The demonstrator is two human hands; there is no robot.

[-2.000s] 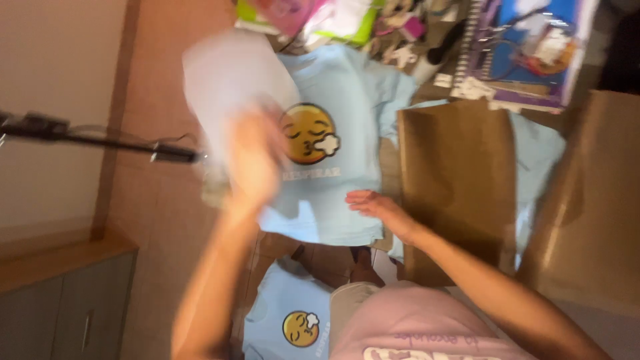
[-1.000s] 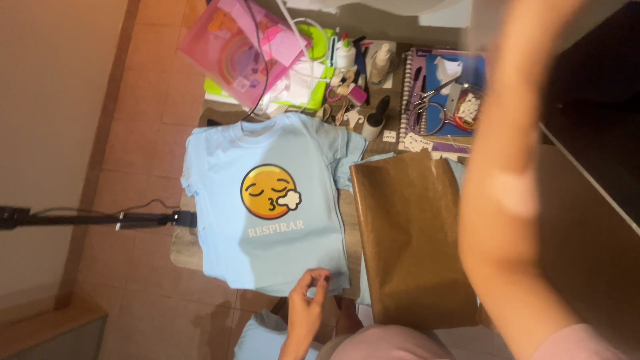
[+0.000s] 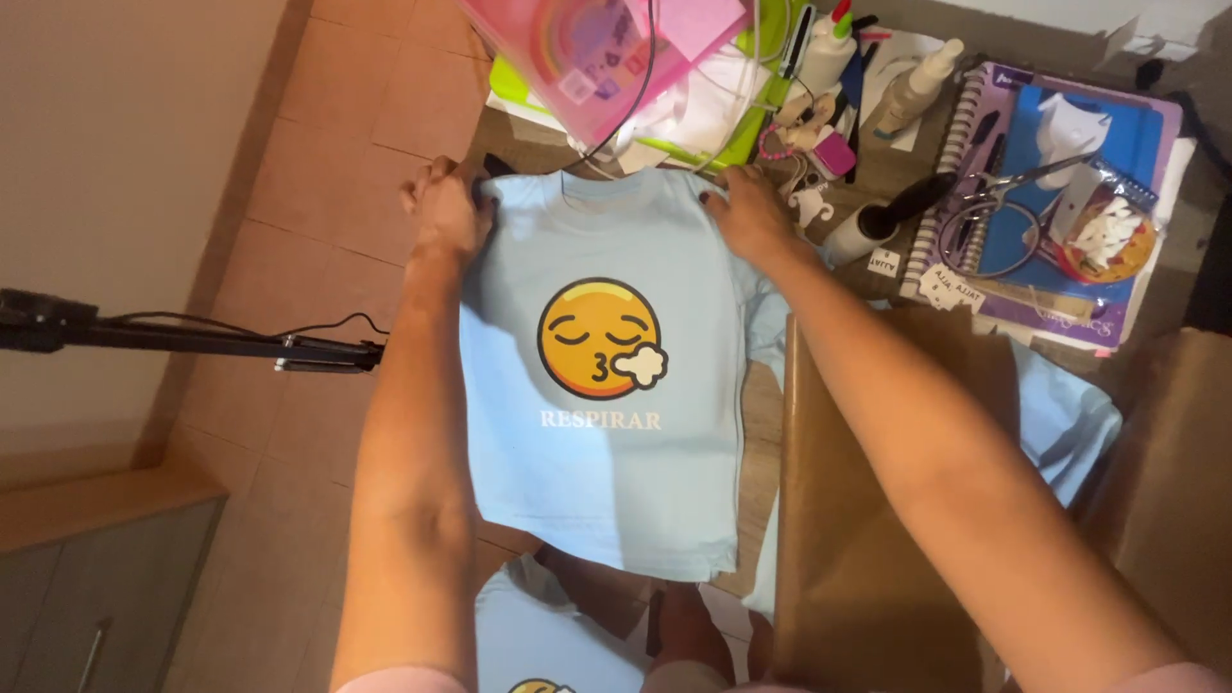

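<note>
A light blue T-shirt (image 3: 597,481) with a yellow emoji face and white lettering lies on the wooden table, its collar away from me. At its upper left shoulder, my left hand (image 3: 448,207) grips the cloth with curled fingers. My right hand (image 3: 756,217) pinches the upper right shoulder, and that sleeve falls beneath my forearm. The left sleeve cannot be seen spread out. Below the table edge, another blue T-shirt (image 3: 539,626) with a similar print is partly in view.
Brown paper (image 3: 866,558) covers more blue cloth (image 3: 1059,414) at right. Beyond the shirt are a pink plastic folder (image 3: 577,58), a glue bottle (image 3: 828,53) and cables. Notebooks (image 3: 1112,318) hold scissors (image 3: 1035,178). A black stand arm (image 3: 221,339) reaches in from the left.
My right hand has come down from the upper right to the shirt's right shoulder. My left hand has moved from the hem up to the left shoulder. Both now grip the shirt, whose left sleeve no longer shows.
</note>
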